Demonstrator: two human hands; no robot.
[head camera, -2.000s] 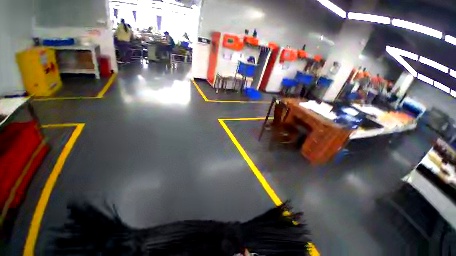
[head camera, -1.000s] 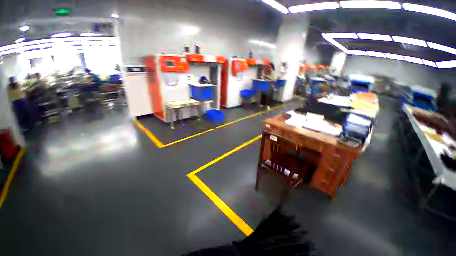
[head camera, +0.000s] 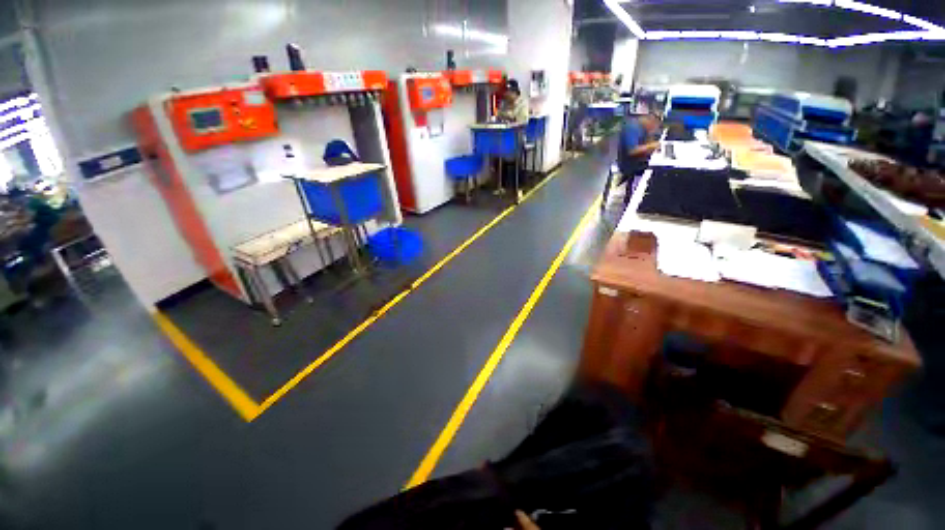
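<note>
A thick black bundle of leather strips (head camera: 560, 471) lies across the bottom of the view, its fanned ends towards the wooden desk. A narrow band seems to cross it left of the middle. A small bit of skin, likely a fingertip, shows at the bottom edge against the bundle; which hand it belongs to I cannot tell. The rest of both hands is out of the picture.
A wooden desk (head camera: 725, 311) with papers and a dark chair (head camera: 788, 447) stand close on the right. Long tables run behind it, with a seated person (head camera: 634, 143). Orange-and-white machines (head camera: 223, 197), a blue basin (head camera: 395, 245) and small tables line the left wall beside yellow floor lines.
The view has turned right and moved forward. The desk and chair are nearer, and the orange machines are larger. The bundle remains at the bottom, now showing more than one second ago.
</note>
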